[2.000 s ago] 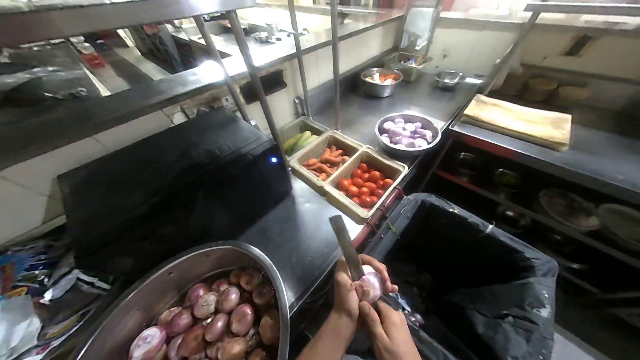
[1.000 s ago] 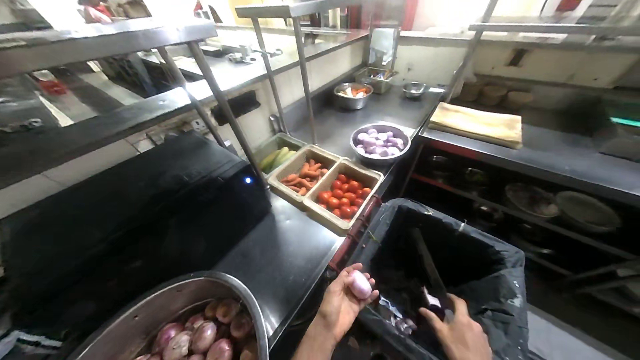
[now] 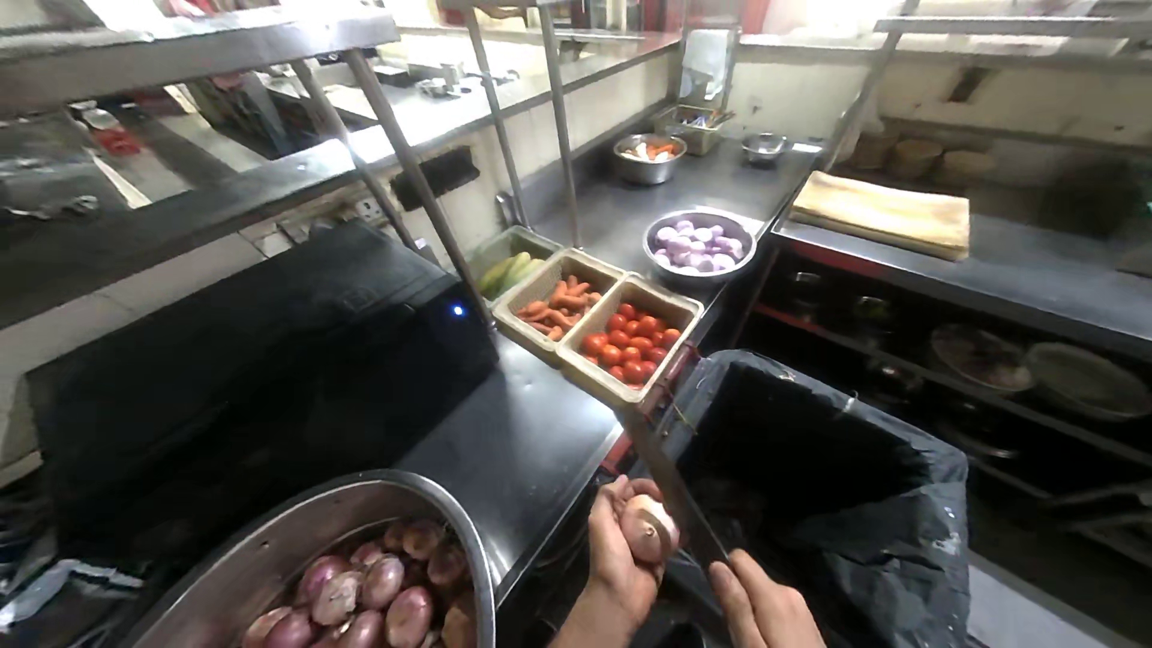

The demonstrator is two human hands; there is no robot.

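Note:
My left hand (image 3: 621, 549) holds an onion (image 3: 650, 529) with a pale cut end facing me. Just right of it, my right hand (image 3: 765, 603) grips a large knife (image 3: 675, 490), its long blade slanting up and left beside the onion; the handle is hidden in the hand. Both hands are at the near edge of a bin with a black liner (image 3: 909, 540). At the lower left stands a big metal pot (image 3: 261, 540) with unpeeled red onions (image 3: 409, 616) inside. A steel bowl (image 3: 699, 270) of peeled onions (image 3: 697, 243) rests on the counter farther back.
Plastic tubs (image 3: 621, 393) hold tomatoes (image 3: 630, 346), carrots (image 3: 558, 310) and green vegetables (image 3: 511, 270). A black box-like appliance (image 3: 252, 387) with a blue light stands left. Behind are a bowl of cut vegetables (image 3: 650, 166), a small bowl (image 3: 765, 148) and a pale board-like slab (image 3: 882, 216).
The knife, raised at first, pointed into the bin a second ago, apart from the onion; now its blade is beside the onion again. My right hand has moved back toward my left.

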